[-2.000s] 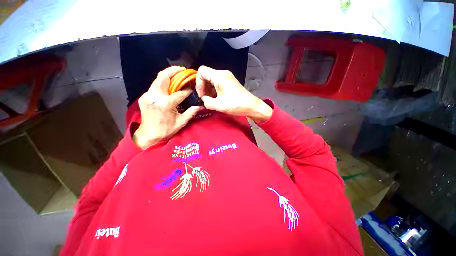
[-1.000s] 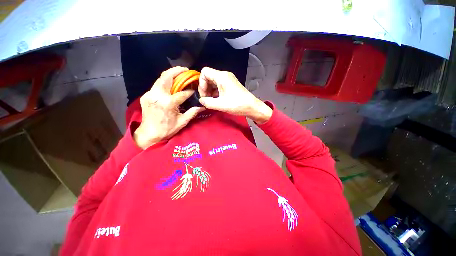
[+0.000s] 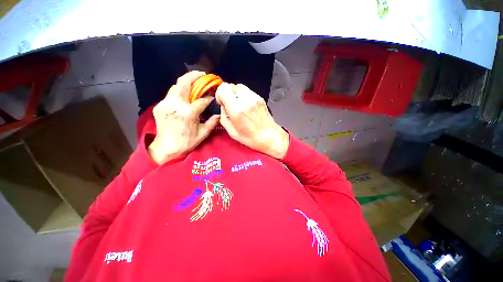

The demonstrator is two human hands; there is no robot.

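Note:
An orange cable coil [image 3: 205, 86] is held over the lap, below the table edge. My left hand [image 3: 179, 118] is bare and closed around the coil's left side, with its thumb across the lower part. A black fitting [image 3: 213, 108] shows in the coil's centre between the hands, partly covered by fingers. My right hand [image 3: 246, 115] is bare, with its fingers curled against the coil's right side at the fitting. Its fingertips are hidden, so what they grip cannot be told.
The white table [image 3: 220, 16] crosses the top. Red plastic stools stand at right [image 3: 367, 80] and left [image 3: 33, 91]. An open brown carton [image 3: 77, 160] is at lower left, another carton [image 3: 380, 198] at lower right, beside a blue item [image 3: 422, 259].
My right hand has turned over so its back faces up more, and its fingers have closed in on the coil. My left hand and the coil stay nearly in place.

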